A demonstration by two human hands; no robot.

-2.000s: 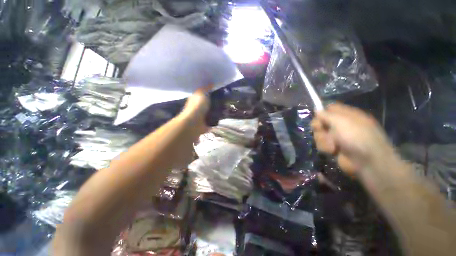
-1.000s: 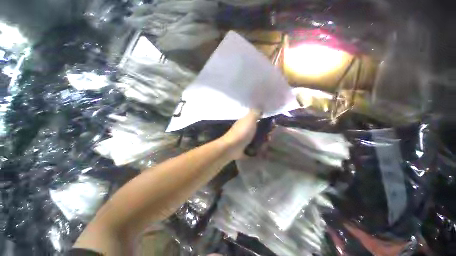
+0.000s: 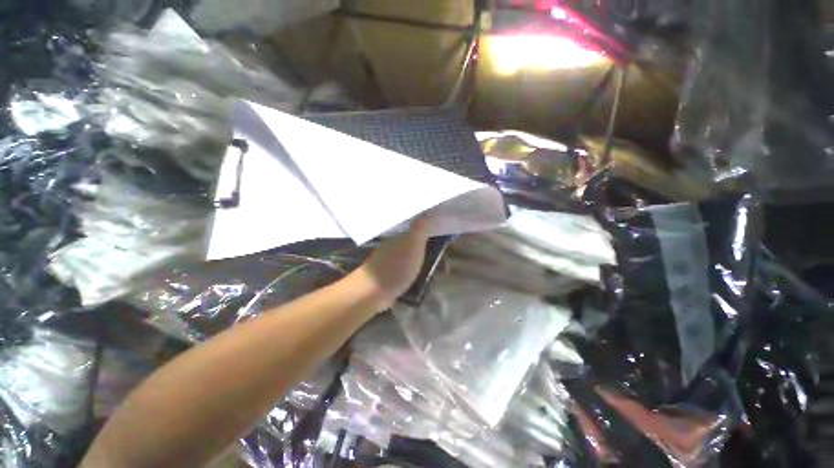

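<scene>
My left hand (image 3: 398, 262) reaches in from the lower left and grips the near right edge of a clipboard (image 3: 411, 137) with papers on it. The white paper (image 3: 366, 174) is folded over, so the dark, finely patterned board shows behind it. A dark clip (image 3: 230, 174) holds the paper at the left end. A small dark edge of something shows under the hand; I cannot tell what it is. My right hand is out of the picture.
White folded garments in clear polybags (image 3: 494, 366) lie below the clipboard. More wrapped stacks (image 3: 137, 219) are at the left. A dark wrapped bundle with a grey strip (image 3: 686, 283) is at the right. Tan surfaces (image 3: 402, 55) and a bright light patch are behind.
The clipboard and left hand have shifted left, and the paper has folded over, showing the dark board. The right hand and silver pole, seen two seconds ago, are out of view.
</scene>
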